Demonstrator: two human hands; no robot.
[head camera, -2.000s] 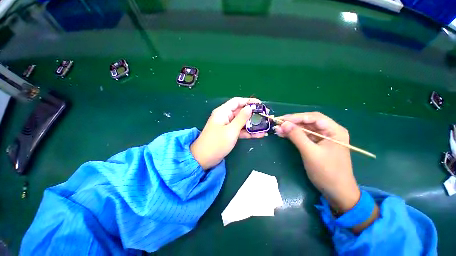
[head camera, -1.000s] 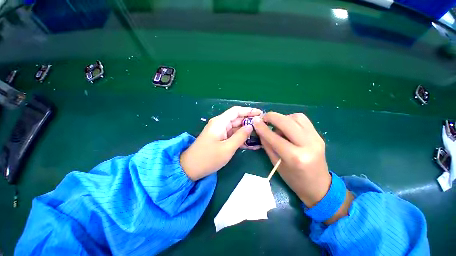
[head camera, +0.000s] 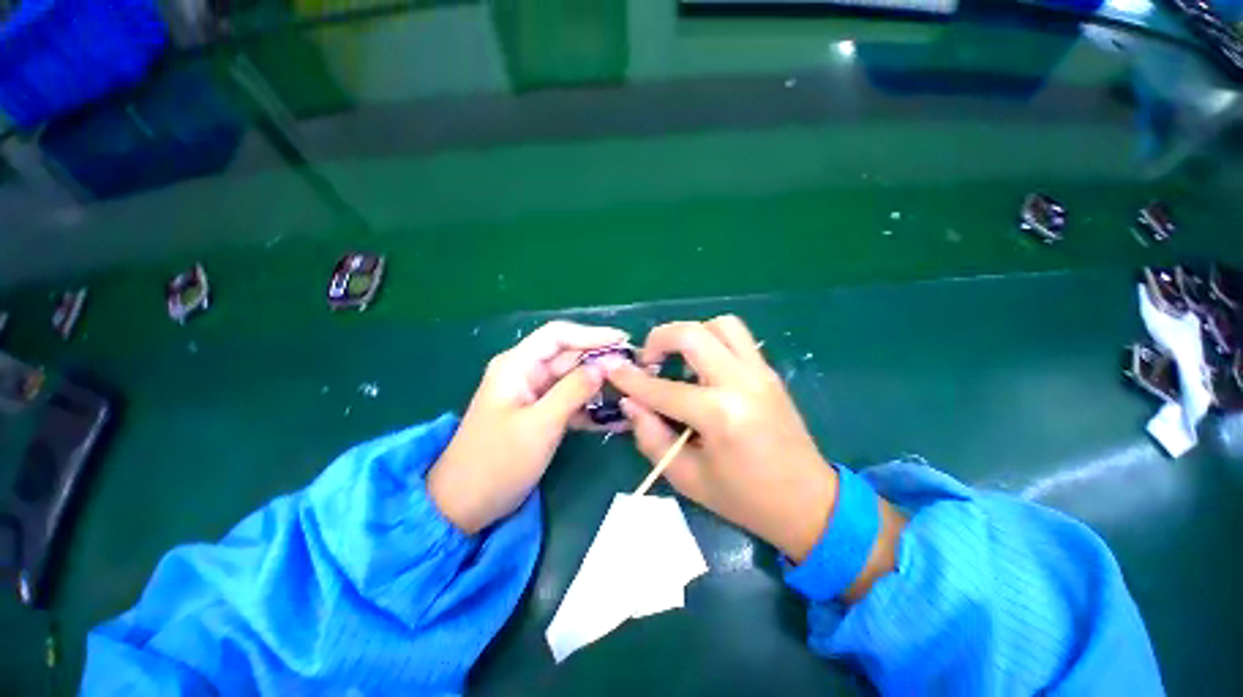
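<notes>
A dark watch case (head camera: 609, 399) with a shiny rim is held between my hands above the green bench, largely covered by fingers. My left hand (head camera: 525, 413) grips it from the left. My right hand (head camera: 729, 425) has its fingertips on the case's upper right part and also holds a thin pale wooden stick (head camera: 664, 460), whose end points down toward me. A white wipe (head camera: 627, 572) lies on the bench between my forearms. What my fingertips touch inside the case is hidden.
Watch cases stand spaced along the bench at left (head camera: 357, 281) and far right (head camera: 1043, 218). A pile of cases (head camera: 1153, 370) with a white wipe (head camera: 1180, 357) lies at right. A black elongated device (head camera: 62, 470) is at left. A blue bin (head camera: 75, 57) is at the far left.
My right hand has turned the stick from pointing into the case to lying back under the palm, and its fingertips have come onto the case. The view has shifted, showing more of the right pile.
</notes>
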